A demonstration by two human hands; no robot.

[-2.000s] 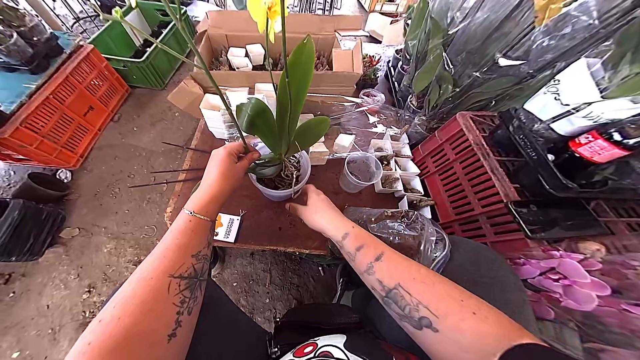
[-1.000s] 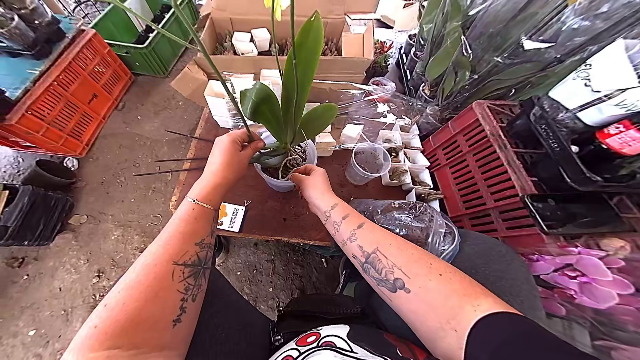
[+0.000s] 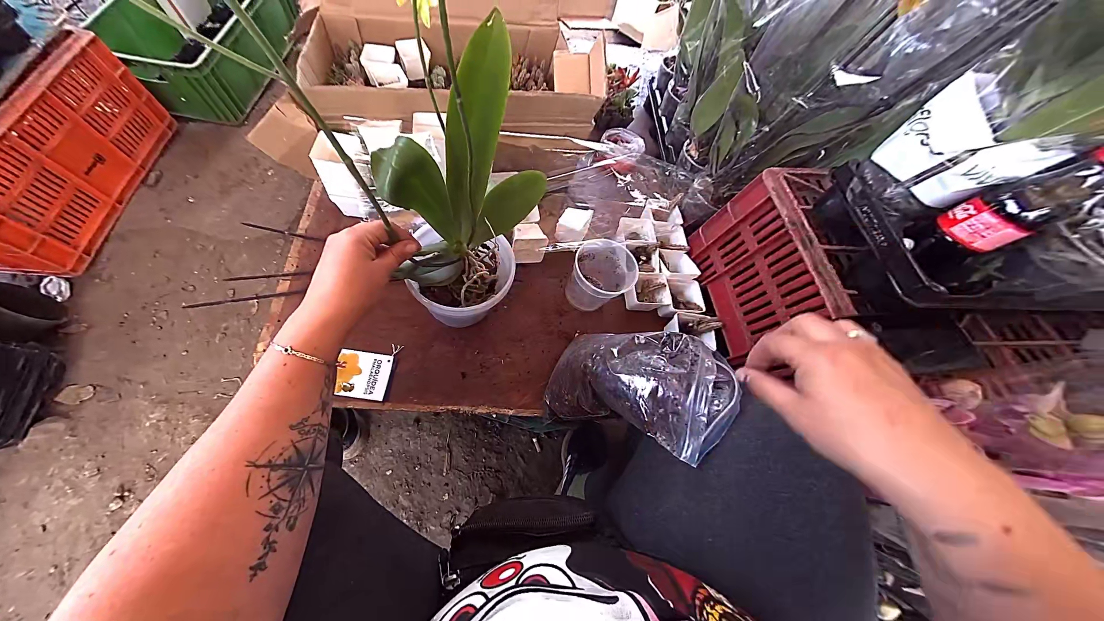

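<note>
My left hand (image 3: 358, 267) pinches the base of a green flower stem (image 3: 341, 155) beside an orchid. The orchid, with broad green leaves (image 3: 470, 129) and bare roots, stands in a translucent plastic pot (image 3: 466, 312) on a brown wooden table (image 3: 448, 371). My right hand (image 3: 828, 392) is off to the right, above my thigh, its thumb and forefinger close together near a clear plastic bag of dark substrate (image 3: 647, 384). Whether it touches the bag or holds anything small is not clear. An empty translucent cup (image 3: 604, 274) stands right of the orchid pot.
Small white pots (image 3: 649, 291) line the table's right side beside a dark red crate (image 3: 763, 259). Behind is a cardboard box (image 3: 543, 108) with small plants. Thin dark sticks (image 3: 250, 298) overhang the left edge. A printed card (image 3: 364, 374) lies in front. An orange crate (image 3: 78, 155) stands left.
My right hand has moved from the front of the orchid pot to the right, past the plastic bag. My left hand stays at the stem, beside the pot.
</note>
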